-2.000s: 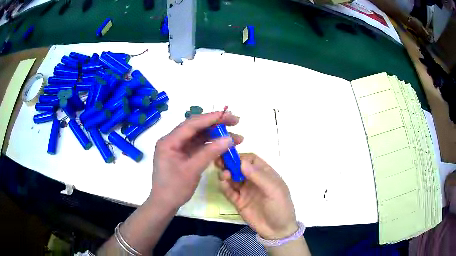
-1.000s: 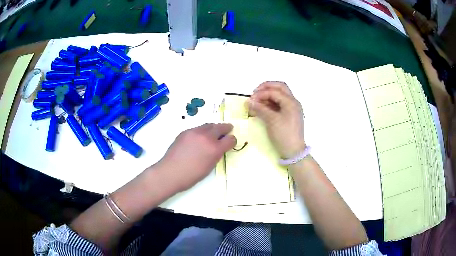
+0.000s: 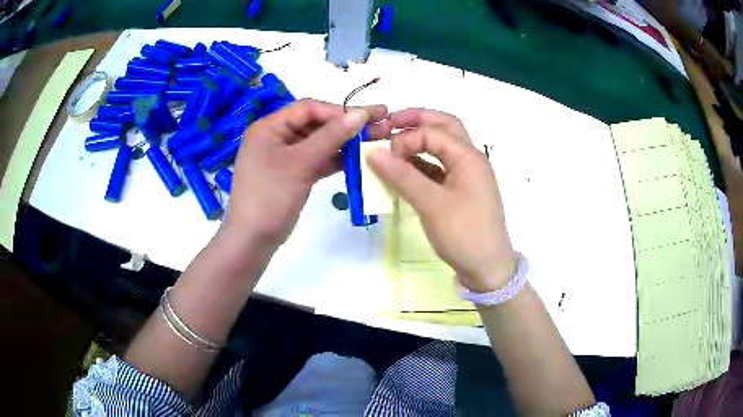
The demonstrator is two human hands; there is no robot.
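Note:
My left hand [image 3: 285,167] holds a blue battery cell [image 3: 354,181] upright by its top end, above the white board. Thin dark and red lead wires [image 3: 358,88] stick up from that end. My right hand [image 3: 448,187] holds a small pale yellow paper piece [image 3: 377,183] against the cell's right side. A dark green disc [image 3: 340,200] lies on the board left of the cell. A large pale yellow sheet [image 3: 436,285] lies under and below my right hand, partly hidden by it.
A heap of blue cells [image 3: 195,106] lies at left, beside a tape roll [image 3: 88,96]. A fanned stack of yellow sheets [image 3: 672,261] lies at far right. A grey metal post [image 3: 350,31] stands at the white board's [image 3: 562,204] far edge, before the green belt [image 3: 456,37].
My left hand has lifted the cell off the yellow sheet. My right hand has moved from the sheet to the cell with a small yellow piece. The view has shifted.

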